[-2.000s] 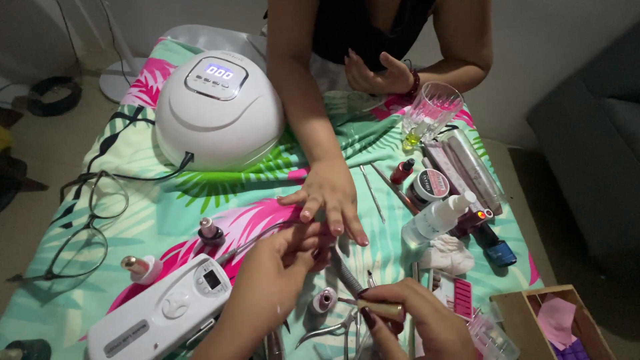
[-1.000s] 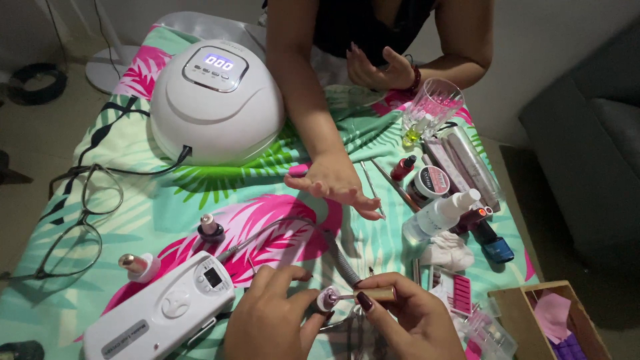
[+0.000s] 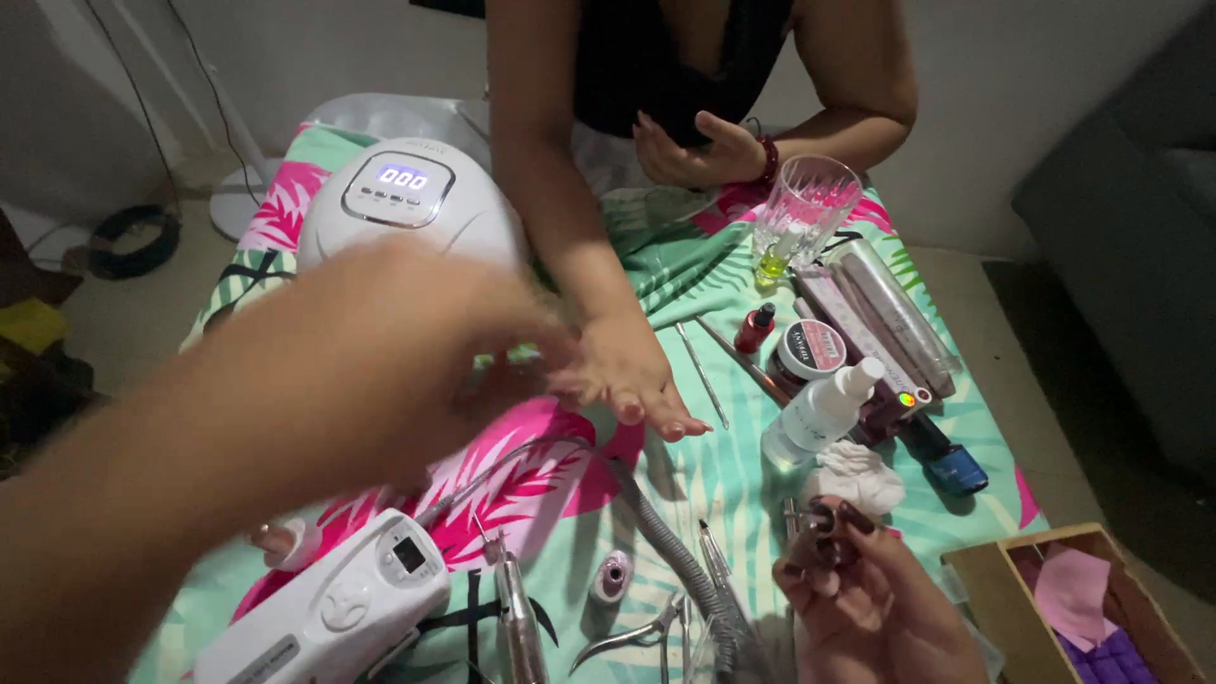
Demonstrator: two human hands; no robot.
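My left hand [image 3: 446,332], blurred, reaches across the table, its fingers overlapping or beside the fingers of the other person's hand [image 3: 622,375], which lies palm down on the patterned cloth. Whether they touch is unclear. At the lower right, my right hand [image 3: 874,589] holds a small dark item with a clear part between its fingertips; its exact kind is unclear. Between my hands are an open small polish bottle [image 3: 613,577], a metal cuticle nipper [image 3: 632,632], a thin brush [image 3: 712,551] and a nail drill handpiece [image 3: 516,608].
A white nail lamp [image 3: 475,204] stands at the left back, a white drill control unit [image 3: 328,603] in front. On the right are a spray bottle [image 3: 822,413], a jar [image 3: 807,349], red polish [image 3: 755,329], blue polish [image 3: 955,467], a glass [image 3: 812,204] and a wooden box [image 3: 988,589].
My left hand has left the small polish bottle and moved up and left over the table. My right hand has moved right; the brush it held near the bottle is no longer seen there.
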